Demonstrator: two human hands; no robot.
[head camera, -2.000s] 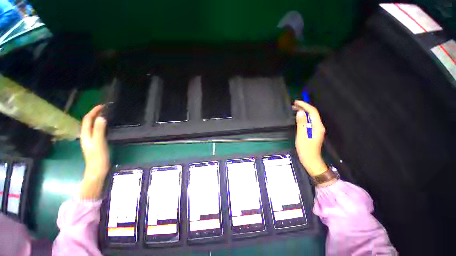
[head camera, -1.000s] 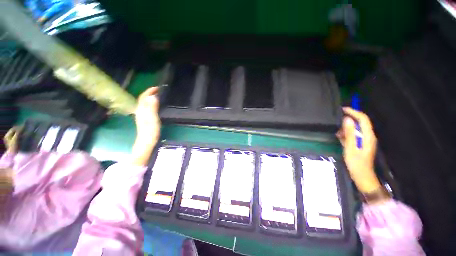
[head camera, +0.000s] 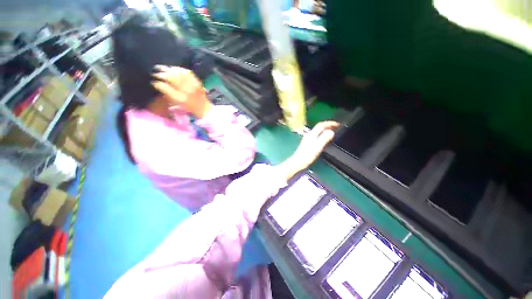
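My left hand (head camera: 315, 143) is at the near left end of the black rear foam tray (head camera: 373, 174), fingers bent at its edge; whether it grips the tray is unclear. Dark smartphones (head camera: 408, 159) lie in the rear tray. Nearer me, the black phone tray (head camera: 276, 238) lies on the green bench mat. Several smartphones under test (head camera: 325, 235) lie in it with lit white screens; the nearest (head camera: 413, 287) is cut off by the lower edge. My right hand is out of view.
A person in a pink smock (head camera: 186, 143) sits close on the left, one hand raised to the head. A taped bench post (head camera: 287, 87) stands beyond my left hand. Black trays (head camera: 242, 49) lie behind. Shelves with cartons (head camera: 55, 111) stand far left beyond the blue floor (head camera: 119, 233).
The view has swung left, bringing the neighbour, blue floor and shelves in. My right hand and the pen have left the picture. My left hand remains at the rear tray's left end.
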